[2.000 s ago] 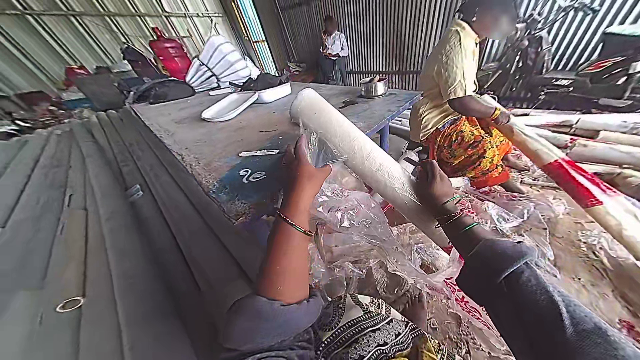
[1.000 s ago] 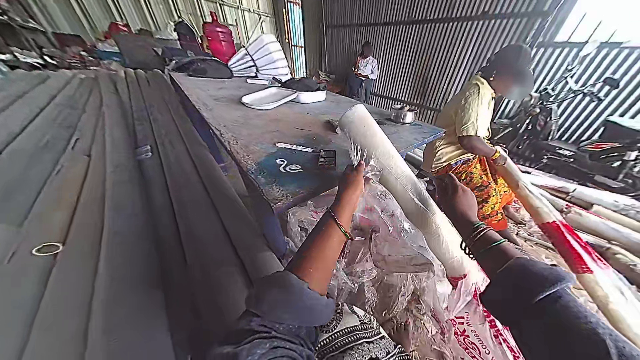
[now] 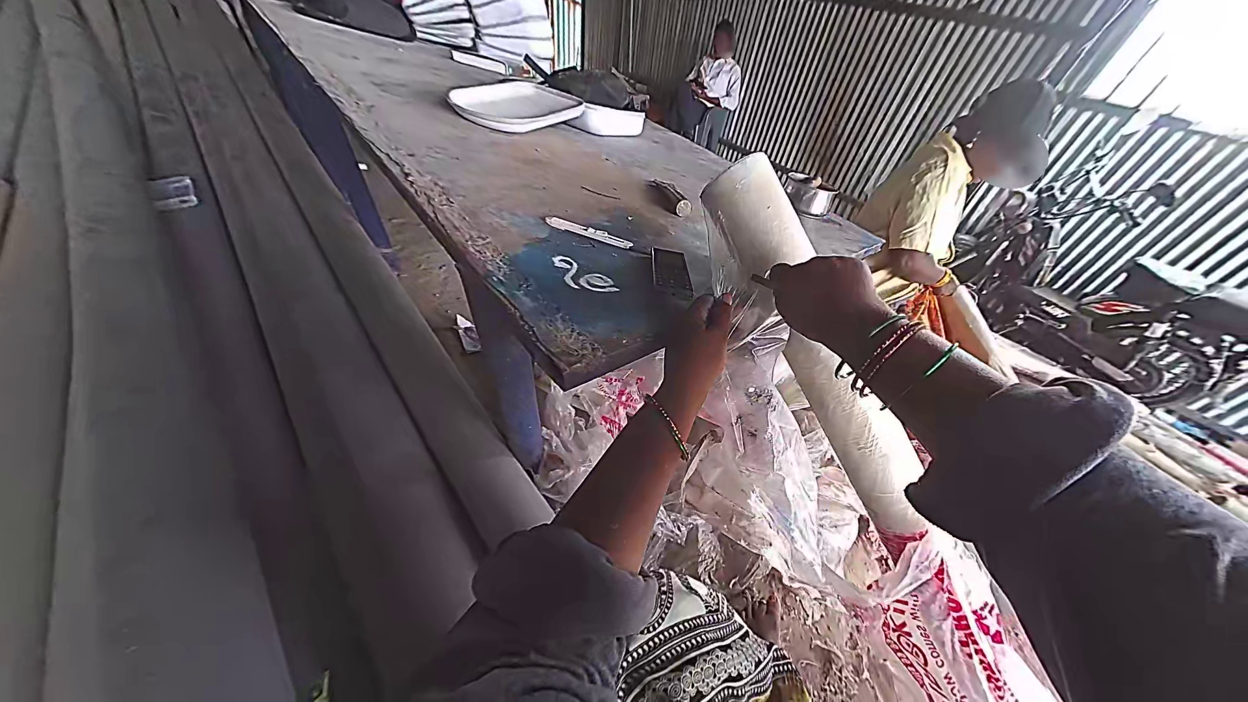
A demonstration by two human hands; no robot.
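A long pale roll (image 3: 853,429) wrapped in clear film slants from the table's edge down to the right, its upper end resting at the table corner. My left hand (image 3: 700,341) pinches the clear plastic film (image 3: 738,283) beside the roll's upper part. Across the roll lies my right hand (image 3: 829,302), closed on a small dark thin tool whose tip points left toward the film; its kind is not clear. Below both hands hangs crumpled clear plastic (image 3: 751,468), with red-printed plastic wrap (image 3: 936,624) around the roll's lower part.
On the wooden table (image 3: 429,127) lie a white cutter knife (image 3: 588,232), a small dark box (image 3: 672,272), a white tray (image 3: 515,104) and a steel pot (image 3: 811,197). Long grey rolls (image 3: 195,390) fill the left. A person (image 3: 926,205) works at right; another person (image 3: 715,88) stands behind.
My right hand has moved up along the roll and is now close to my left hand, near the roll's upper end. The view has come nearer to the table.
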